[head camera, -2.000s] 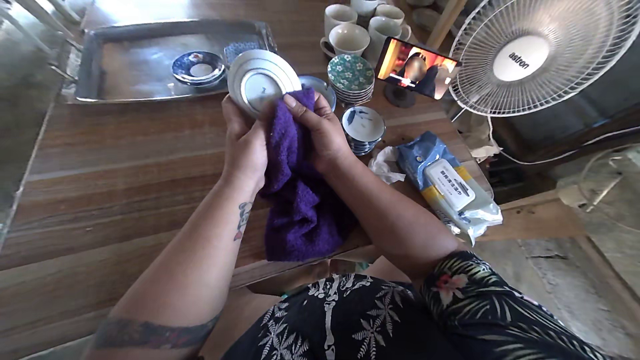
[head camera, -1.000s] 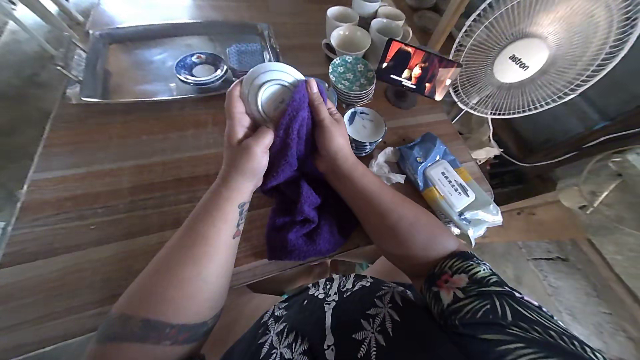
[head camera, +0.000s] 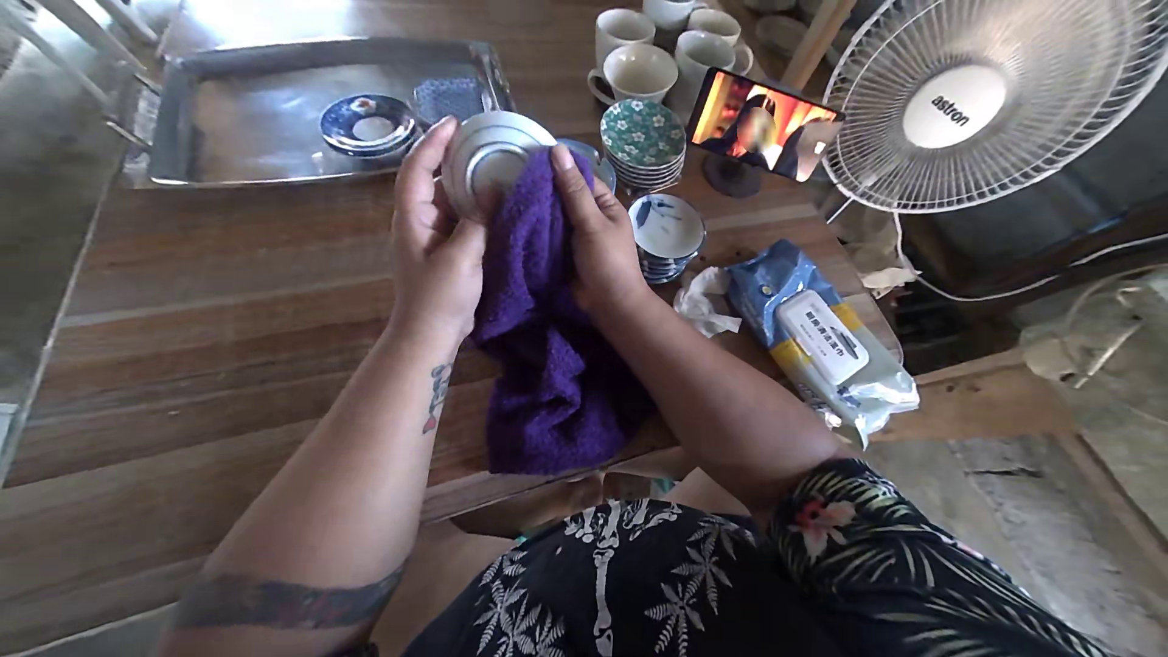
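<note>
My left hand (head camera: 438, 237) grips the left side of a small white ceramic dish (head camera: 488, 151), whose ringed underside faces me. A purple terry cloth (head camera: 547, 365) covers the dish's right edge, pinched there by my right hand (head camera: 598, 233), and hangs down between my forearms to the table's front edge. Right behind my hands, a blue-rimmed dish (head camera: 589, 157) is partly hidden. Stacked green floral dishes (head camera: 643, 135) and a stack of white and blue dishes (head camera: 668, 226) stand just right of my right hand.
A metal tray (head camera: 246, 119) at the back left holds blue saucers (head camera: 365, 126) and a patterned blue piece. Several mugs (head camera: 639, 73) stand at the back. To the right are a phone on a stand (head camera: 766, 123), a white fan (head camera: 954, 105), crumpled tissue (head camera: 704, 299) and a wipes pack (head camera: 821, 338).
The dish has tilted in my left hand, and my right hand with the cloth has shifted slightly along its right side. The other dishes and the tray have stayed put.
</note>
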